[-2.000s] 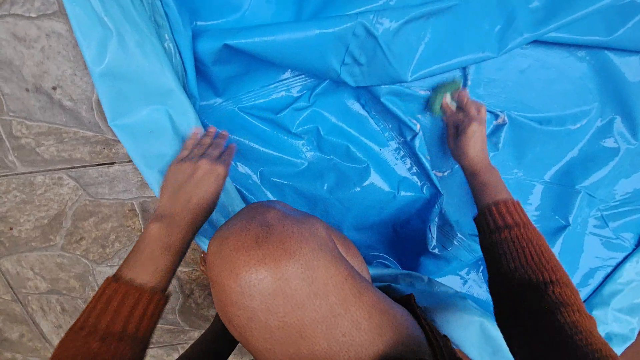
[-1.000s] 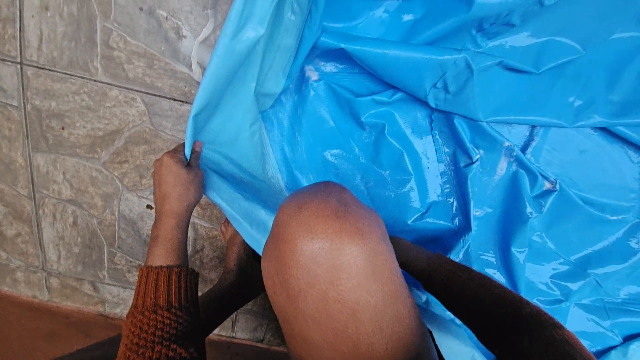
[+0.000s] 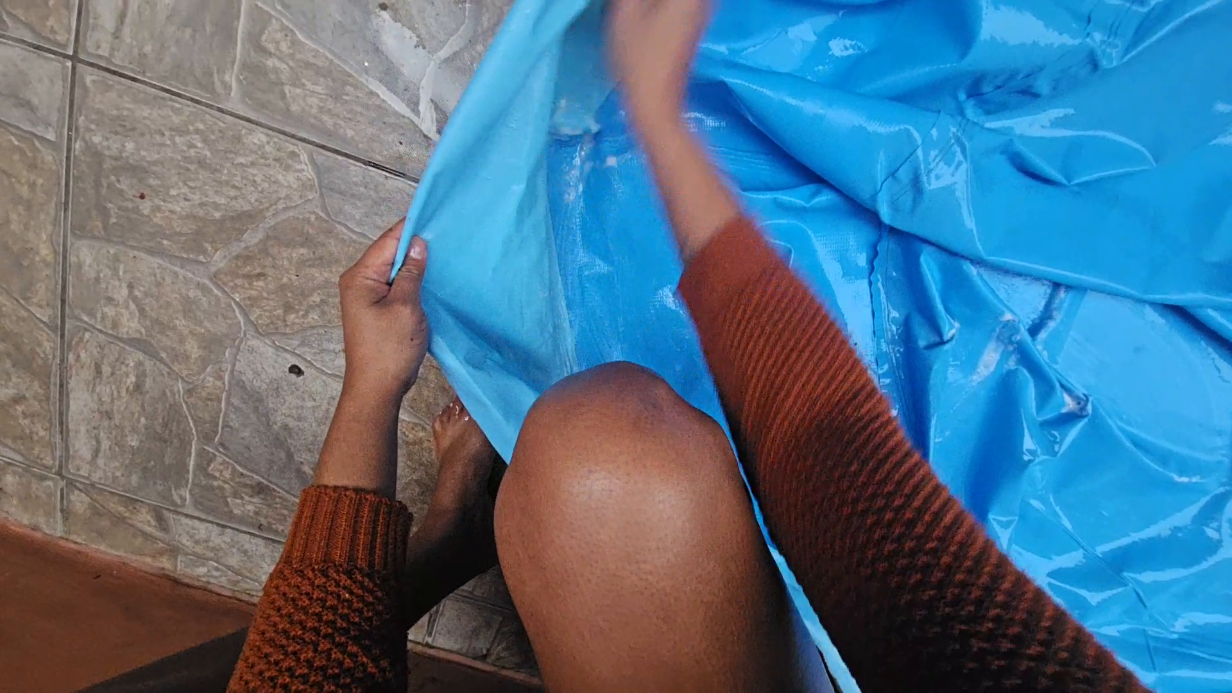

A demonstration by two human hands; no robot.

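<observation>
A wet blue plastic sheet [image 3: 962, 250] with many folds spreads over the right side. My left hand [image 3: 385, 308] pinches its lighter blue edge between thumb and fingers, left of the middle. At the top, my right hand [image 3: 659, 38] is blurred and partly cut off by the frame, over the sheet beside the raised light blue border. Whether its fingers hold anything cannot be made out. Whitish marks and wet streaks show on the sheet just below that hand.
My bent knee [image 3: 626, 462] rises at the bottom middle, against the sheet's near edge. A bare foot [image 3: 462, 443] rests on the stone-patterned floor tiles [image 3: 173, 192] at the left. A reddish-brown floor strip [image 3: 96, 606] crosses the lower left corner.
My left hand was apart from the sheet's edge two seconds ago and now grips it. My right hand, seen earlier with a green scrubbing pad, is now at the top by the light blue border.
</observation>
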